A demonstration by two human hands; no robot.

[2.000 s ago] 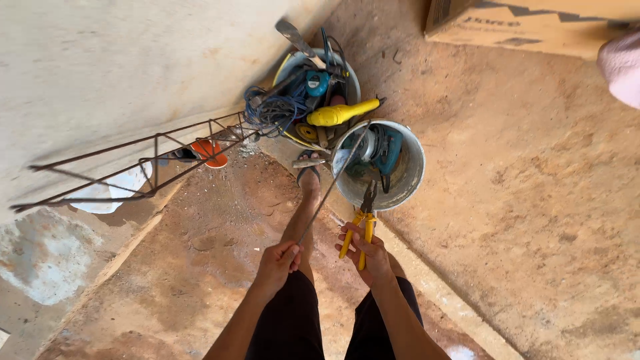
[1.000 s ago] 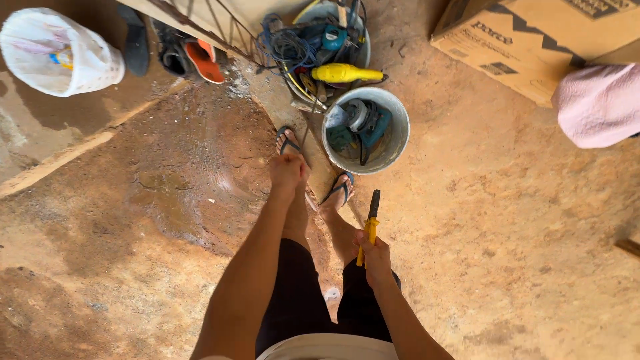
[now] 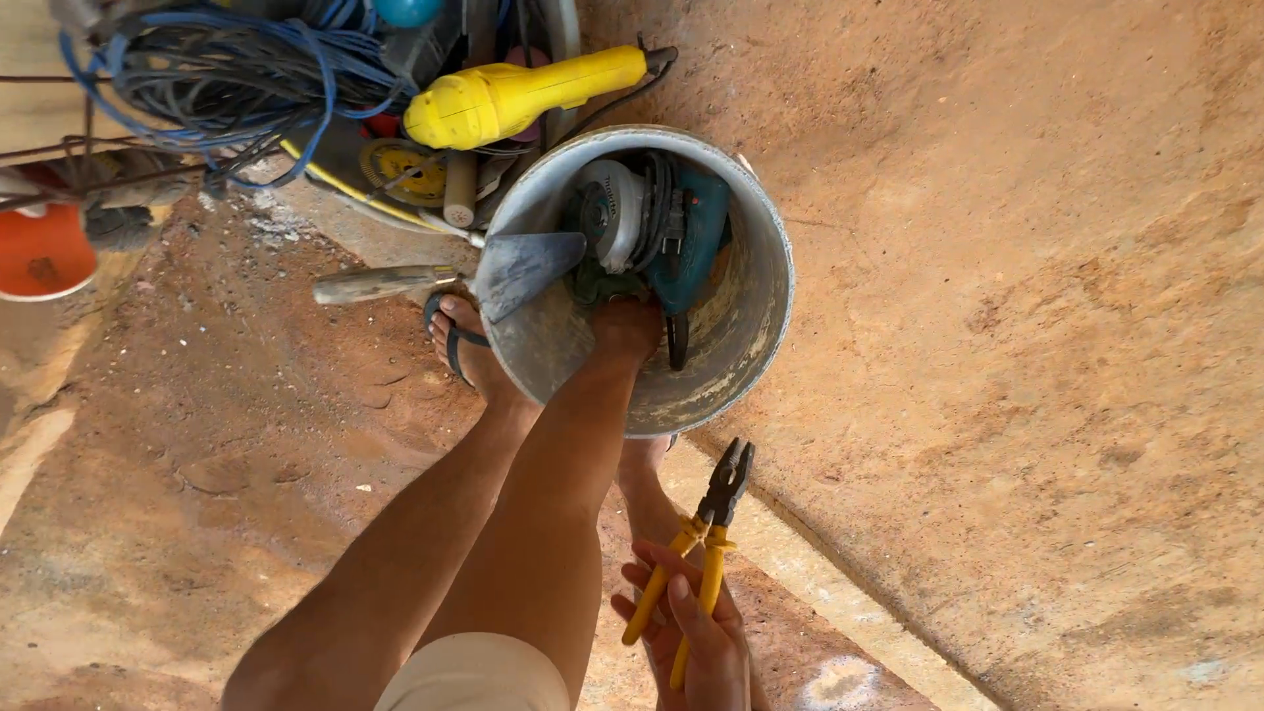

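My left hand (image 3: 629, 324) reaches down inside a grey bucket (image 3: 775, 257); its fingers are hidden beside a teal Makita circular saw (image 3: 691, 242) and a dark green item, so its hold cannot be made out. The saw's black cord is bundled against it. A trowel (image 3: 538, 267) lies over the bucket's left rim, blade inside and wooden handle outside. Below the bucket, my right hand (image 3: 706, 622) holds combination pliers (image 3: 726, 484) by their yellow handles, black jaws pointing up and slightly parted.
Behind on the left, another tub holds a yellow power tool (image 3: 523, 96), coiled blue and black cables (image 3: 227, 84) and a yellow disc (image 3: 405, 170). Rusty steel bars (image 3: 99, 183) and an orange container (image 3: 44, 252) are at far left. A sandalled foot (image 3: 469, 346) stands against the bucket.
My left hand has gone from above my legs, outside the bucket, down into it. The thin rod it held two seconds ago is no longer seen. The pliers remain in my right hand. The view is closer.
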